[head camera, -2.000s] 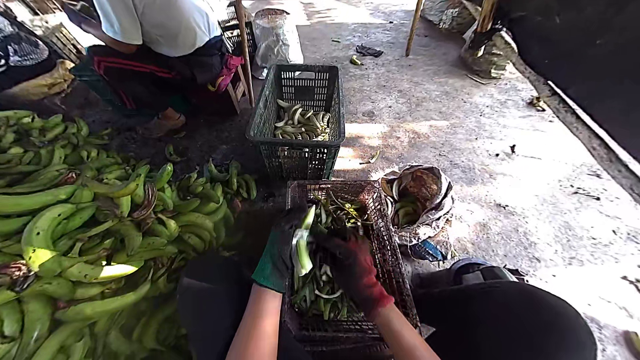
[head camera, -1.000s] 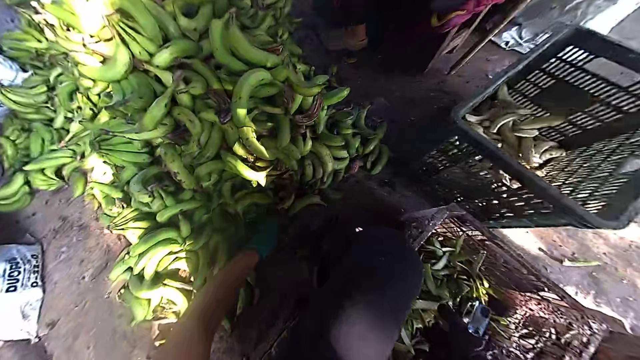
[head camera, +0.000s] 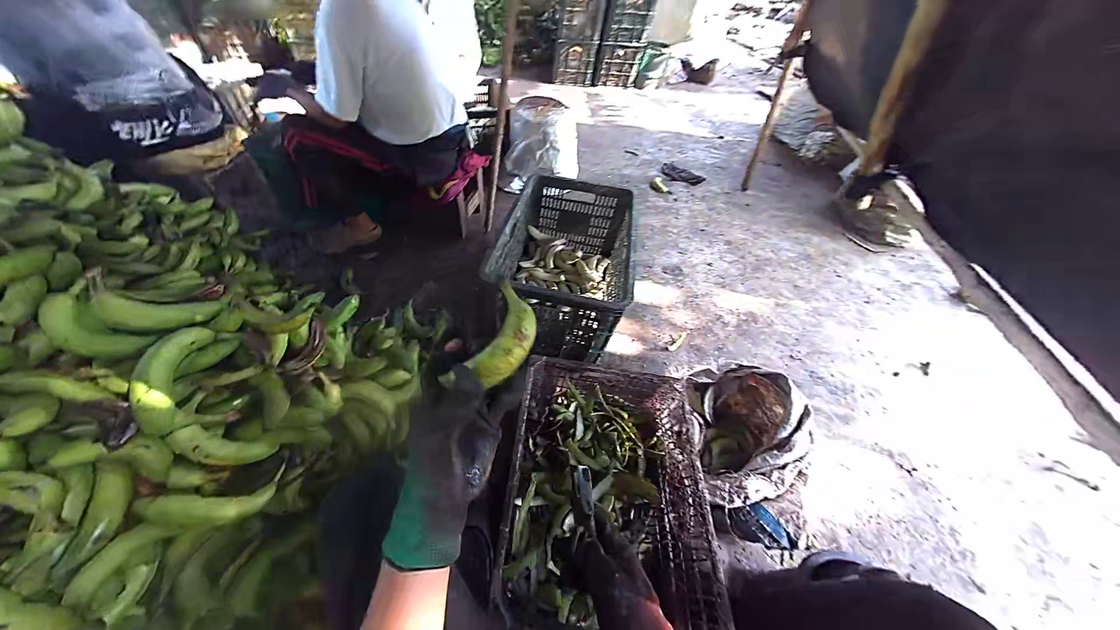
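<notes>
My left hand (head camera: 451, 451), in a dark glove with a green cuff, grips a green plantain (head camera: 509, 339) that points upward beside the near crate. My right hand (head camera: 612, 560), in a dark glove with a reddish cuff, holds a small knife (head camera: 584, 488) low over that crate. Green peels (head camera: 595, 437) lie inside the brown plastic crate (head camera: 691, 525) between my legs. Beyond it, peeled plantains (head camera: 564, 264) rest in a dark green plastic crate (head camera: 619, 236). A large heap of green plantains (head camera: 166, 376) spreads on the left.
An open sack (head camera: 752, 429) stands right of the near crate, with a blue object (head camera: 770, 525) beside it. A person in a white shirt (head camera: 394, 70) sits ahead on the left, another person (head camera: 105, 79) farther left. Wooden poles (head camera: 774, 105) and dark sheeting (head camera: 1015, 175) stand on the right.
A second ago my left hand was down at the plantain heap; now it is beside the near crate with a green plantain in it. The view has swung back up and to the right.
</notes>
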